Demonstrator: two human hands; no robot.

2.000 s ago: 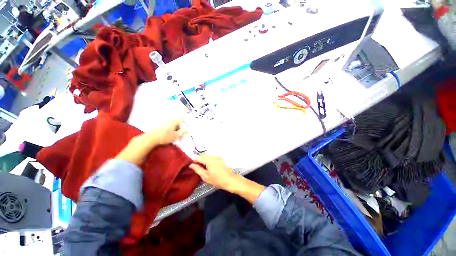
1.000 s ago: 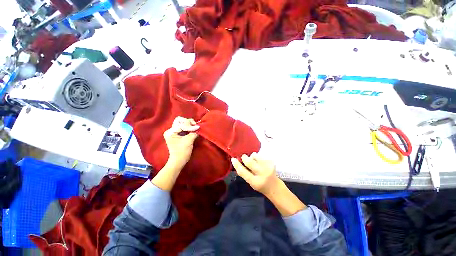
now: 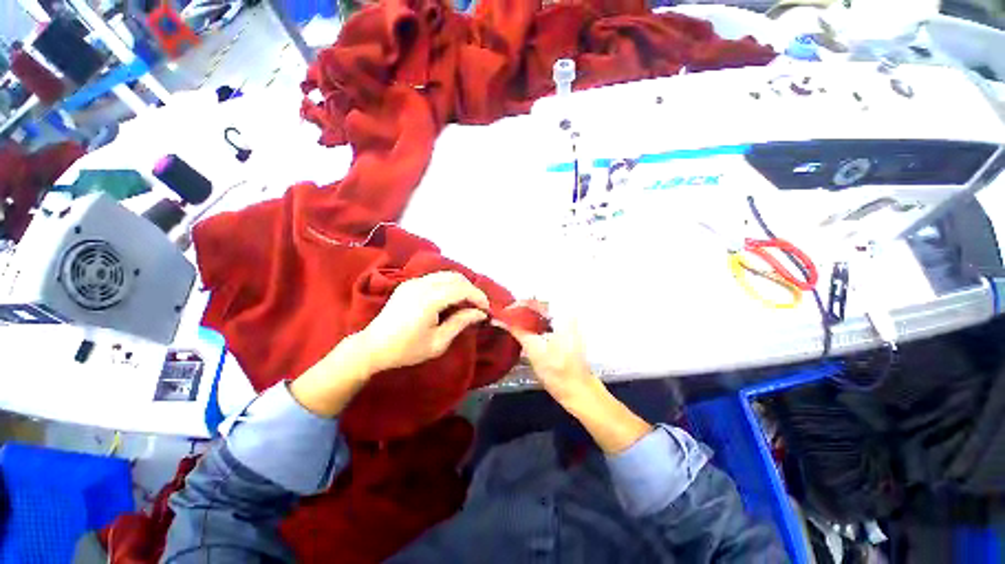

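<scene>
The rust-red garment piece [image 3: 287,286] lies left of the needle and hangs over the table's front edge. My left hand [image 3: 424,320] pinches its fabric edge [image 3: 518,317] between thumb and fingers. My right hand [image 3: 560,350] holds the same edge just to the right, the fingertips of both hands close together. A pale thread or edge line [image 3: 369,235] shows on the cloth. The presser foot and needle [image 3: 579,215] of the white sewing machine [image 3: 683,121] stand up and right of my hands, with no cloth under them.
Scissors with red and yellow handles [image 3: 777,273] lie right of the needle beside a black tool [image 3: 839,289]. Red cloth [image 3: 496,50] is heaped behind the machine head. A grey machine motor [image 3: 105,270] is at left. A blue bin [image 3: 760,441] and dark cloth [image 3: 915,408] are below right.
The view has swung from the machine's needle end towards the left, then slightly back. The hands, apart on the cloth one second ago, are now close together at the edge, which is bunched up.
</scene>
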